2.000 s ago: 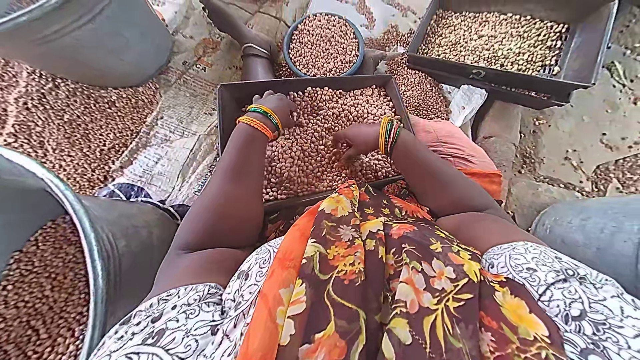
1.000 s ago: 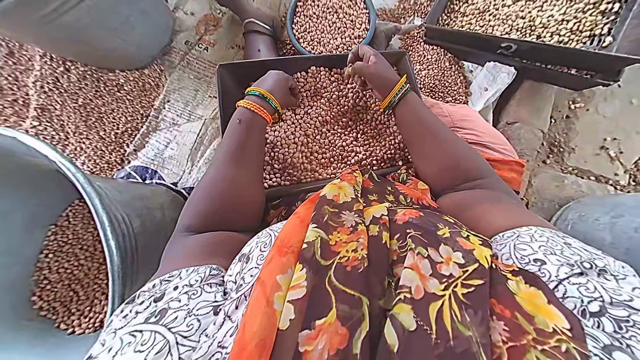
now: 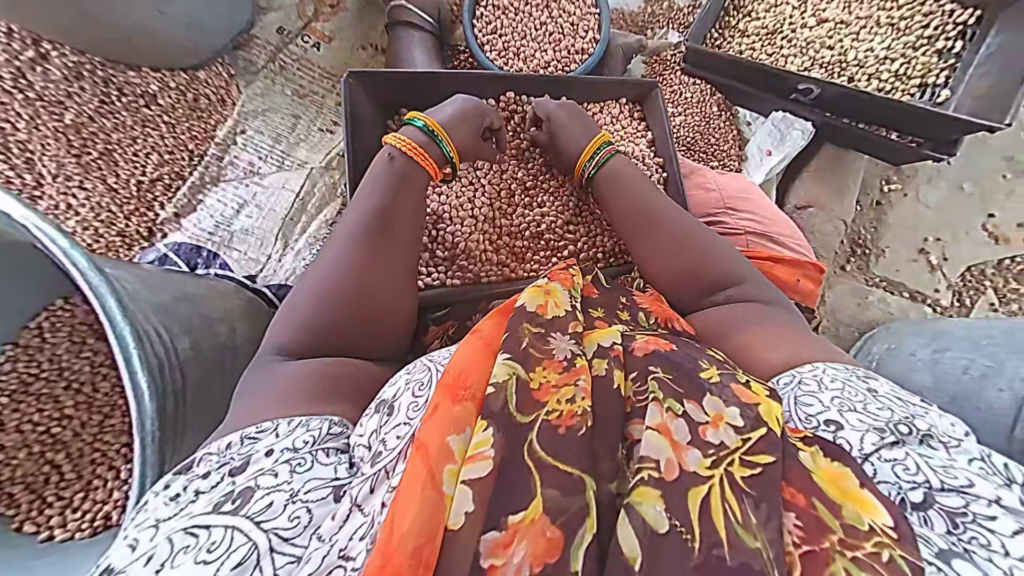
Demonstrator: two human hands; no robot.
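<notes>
A dark rectangular tray (image 3: 512, 78) full of reddish-brown nuts or beans (image 3: 512, 216) lies before me, its near edge at my lap. My left hand (image 3: 472, 128), with orange and green bangles at the wrist, is over the upper middle of the heap, its fingers curled. Just right of it my right hand (image 3: 562, 134) is also over the heap, fingers bent inward and a small gap between the two hands. Whether either hand holds any nuts cannot be told, as the curled fingers hide the palms.
A round basin (image 3: 604, 36) of nuts touches the tray's far side. At the upper right stands another dark tray (image 3: 840, 92) with paler nuts. Metal buckets (image 3: 192, 336) flank me, the left one holding nuts. A large heap (image 3: 104, 136) lies upper left beside printed sacking (image 3: 264, 160).
My right hand was lower in the heap two seconds ago, then moved up to the far edge of the tray; it is now closer to my left hand, which has moved inward.
</notes>
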